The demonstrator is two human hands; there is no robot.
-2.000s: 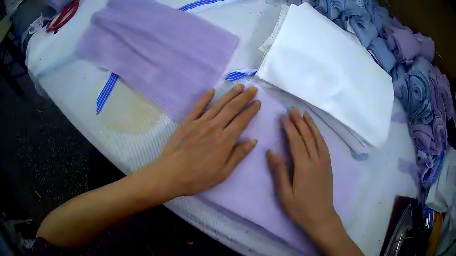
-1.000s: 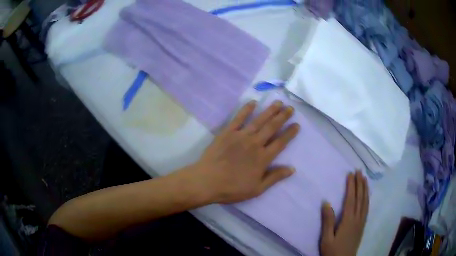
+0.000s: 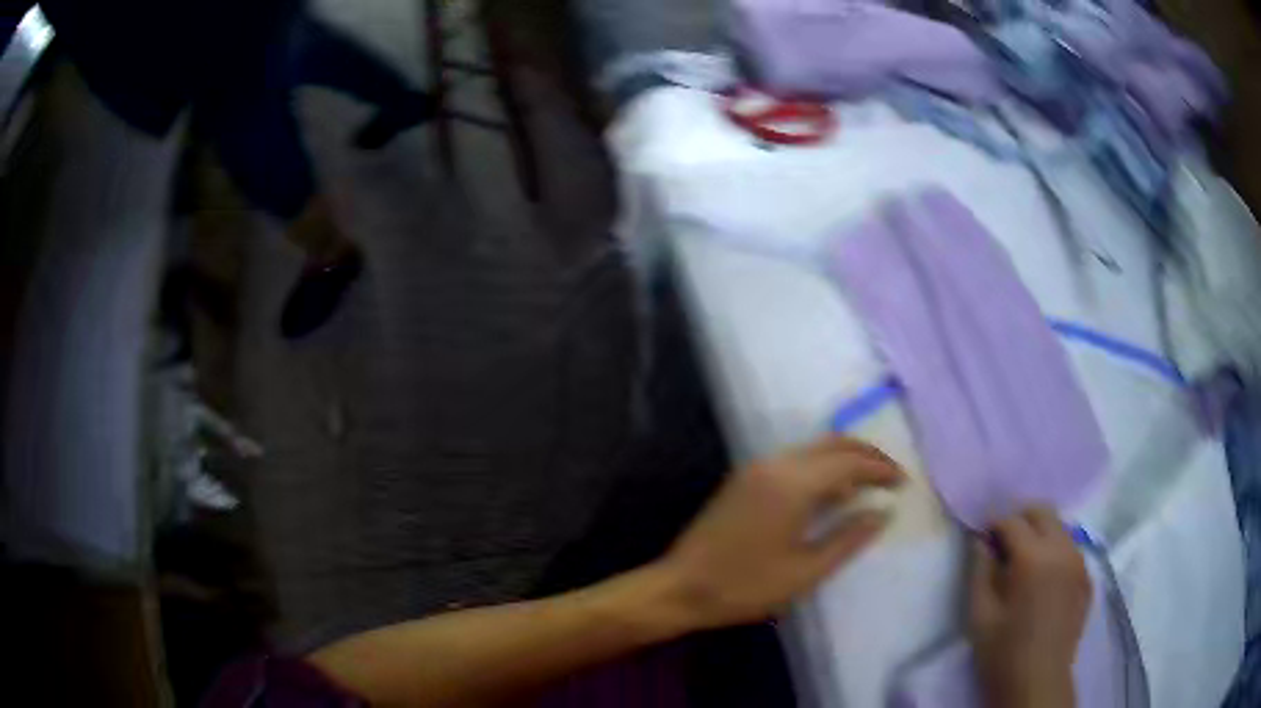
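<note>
The picture is blurred. A skewed pile of lilac fabric panels (image 3: 975, 346) lies on the white-covered table across a blue tie strip (image 3: 864, 404). My right hand (image 3: 1034, 595) is at the pile's near end, fingers curled with the tips at its edge; whether it pinches a panel cannot be told. My left hand (image 3: 781, 533) is over the table's edge, left of the pile's near end, with thumb and fingers apart and nothing seen in it. Part of the lilac working stack (image 3: 938, 681) shows at the bottom edge, partly hidden by my right hand.
Red scissor handles (image 3: 781, 118) and a lilac fabric roll (image 3: 864, 53) are at the table's far end. Blue-grey and lilac bundles (image 3: 1065, 69) lie at the upper right. A person's legs and dark shoe (image 3: 321, 293) are on the floor at upper left, near a stool (image 3: 484, 97).
The view has swung left. Both hands have left the working stack's top; my right hand is now at the near end of the lilac pile, and my left hand is off the fabric.
</note>
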